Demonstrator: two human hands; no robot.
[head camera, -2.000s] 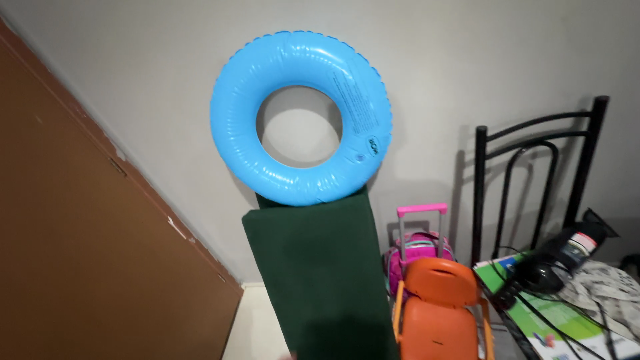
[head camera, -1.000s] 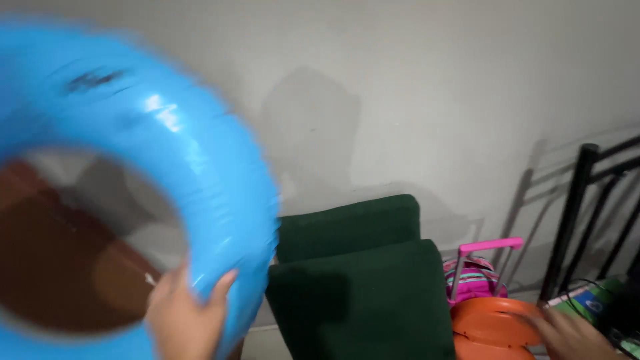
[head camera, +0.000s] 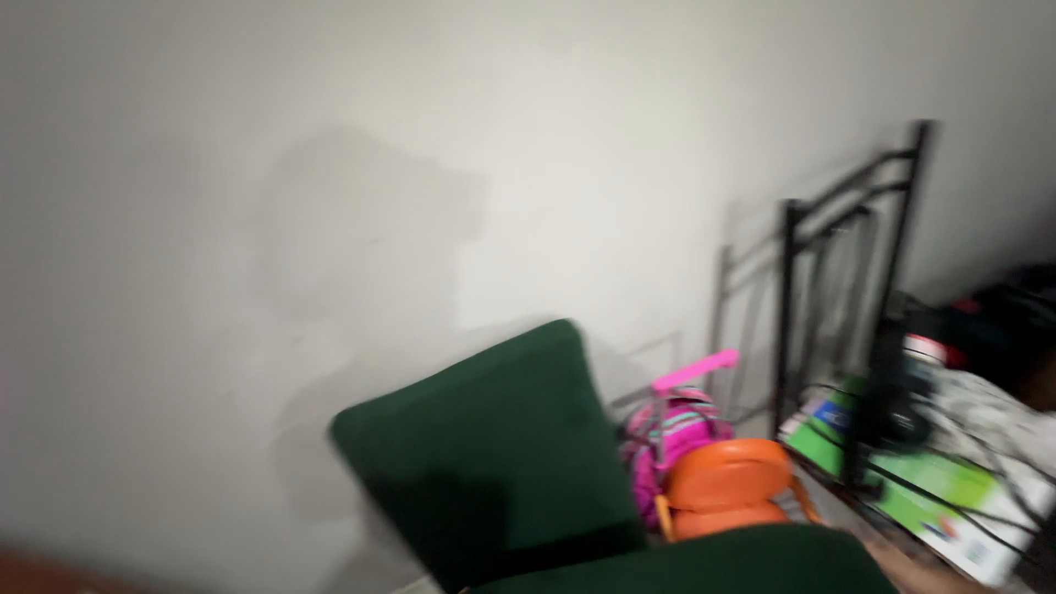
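Note:
A dark green fabric-covered padded panel leans near the wall, tilted. A second green padded panel juts up from the bottom edge, in front of the first one and of a small orange chair. My right hand, blurred and cut off by the frame, is against the right edge of the nearer panel, its fingers partly hidden behind it. Of my left hand, at most a skin-coloured speck shows at the bottom edge, beside the nearer panel; its grip cannot be seen. The blue swim ring is out of view.
A pink wheeled bag with a raised pink handle stands behind the orange chair. To the right are a black metal chair, green and white printed packaging, black cables and crumpled light cloth. A pale wall rises behind.
The blue swim ring, held in my left hand one second ago, has gone from view. The nearer green panel now covers part of the orange chair. My right hand has come to its edge.

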